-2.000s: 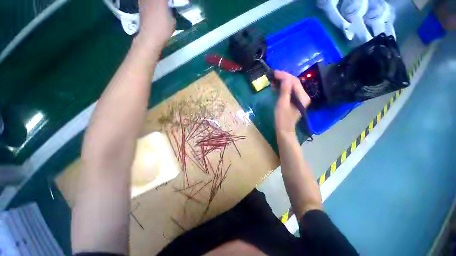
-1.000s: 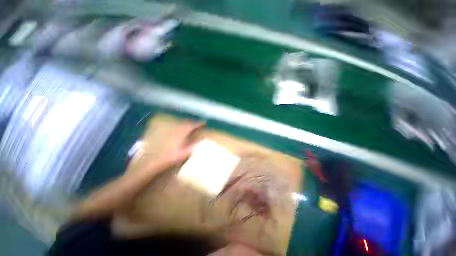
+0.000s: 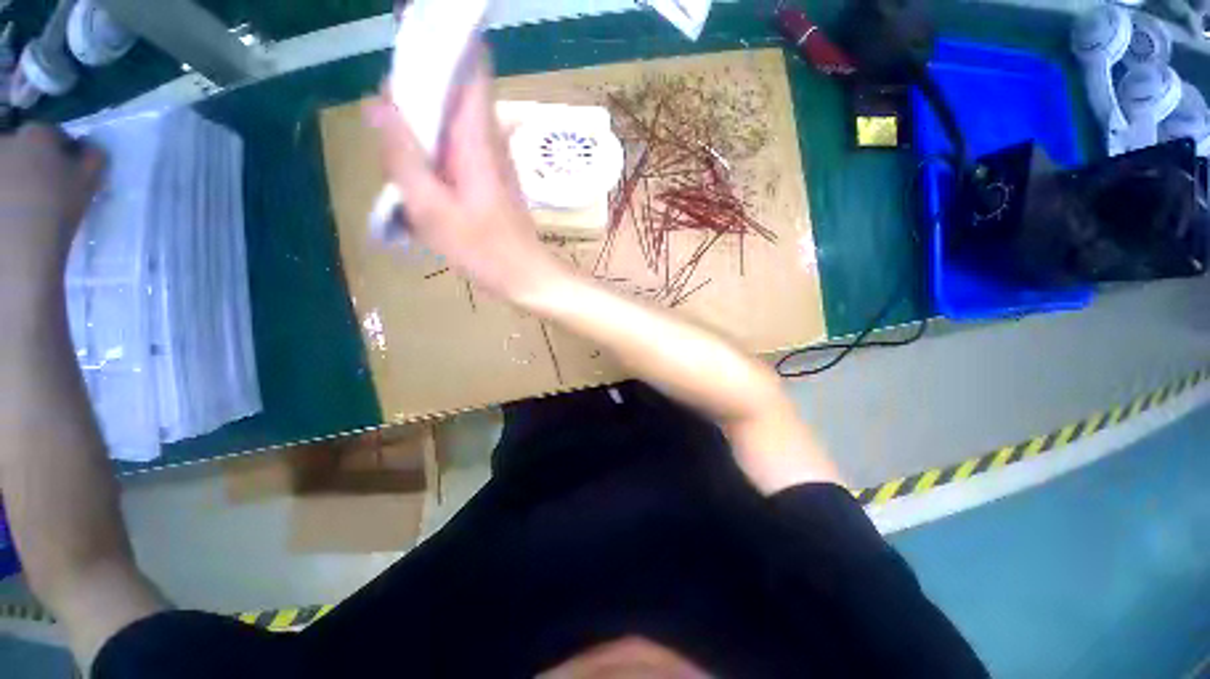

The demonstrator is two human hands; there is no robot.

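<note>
White headphones lie over the brown board (image 3: 597,358). One round ear cup (image 3: 568,157), with dark slots in a ring, rests on the cream-white pad (image 3: 584,228). The blurred headband (image 3: 435,66) stands up toward the top edge. My right hand (image 3: 465,199) is closed around the headphones beside the pad. My left hand (image 3: 51,179) is at the far left, by the stacked white trays (image 3: 179,292); it is dark and blurred, and its fingers cannot be made out. Dark-red wires (image 3: 703,206) lie loose right of the pad.
A blue bin (image 3: 1002,100) at right holds a black box (image 3: 1002,192). A black holder with a yellow label (image 3: 878,130) stands beside it. A black cord (image 3: 856,348) loops at the bench's front edge. More white headphones (image 3: 1141,80) are at upper right.
My right hand has left the soldering iron by the blue bin and holds headphones over the pad. My left hand has moved to the trays at far left. The view has turned.
</note>
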